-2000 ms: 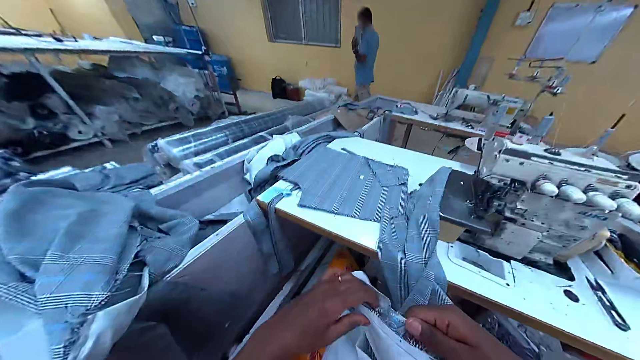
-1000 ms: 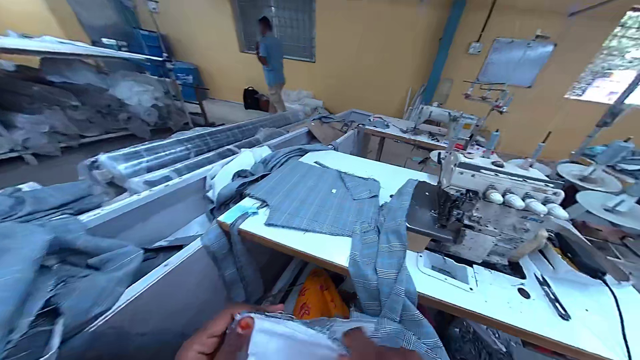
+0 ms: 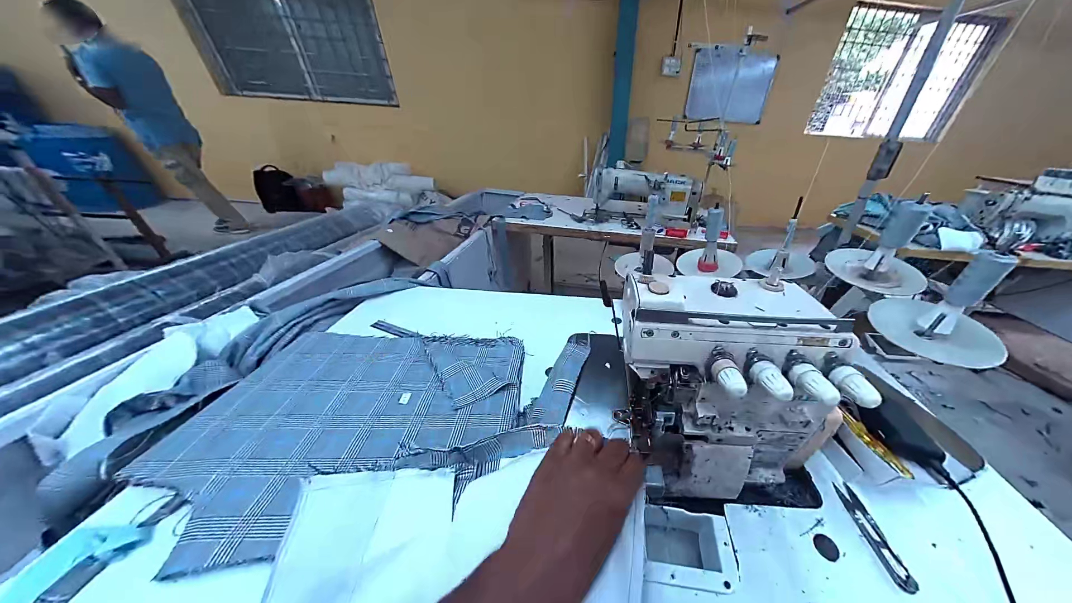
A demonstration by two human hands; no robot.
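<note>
My left hand [image 3: 578,494] reaches up from the bottom edge, its fingers bent down on the edge of white fabric [image 3: 377,519] and grey checked strip beside the needle area of an overlock sewing machine [image 3: 737,377]. How firmly the fingertips grip is hidden. The strip [image 3: 563,381] runs up onto the dark machine plate. Left of my hand, a larger grey checked fabric panel [image 3: 352,394] with a small white sticker lies on the white table, a folded piece on its upper right part. My right hand is not in view.
Metal thread snips [image 3: 875,536] lie on the table at right, near a black cable [image 3: 976,511]. Thread cones on round holders [image 3: 938,331] stand behind the machine. A grey-walled bin [image 3: 477,260] borders the table. A person [image 3: 138,92] stands far left.
The view has swung right and closer to the machine. My left hand has moved with the white fabric from below the table edge to the needle area. My right hand has gone out of view.
</note>
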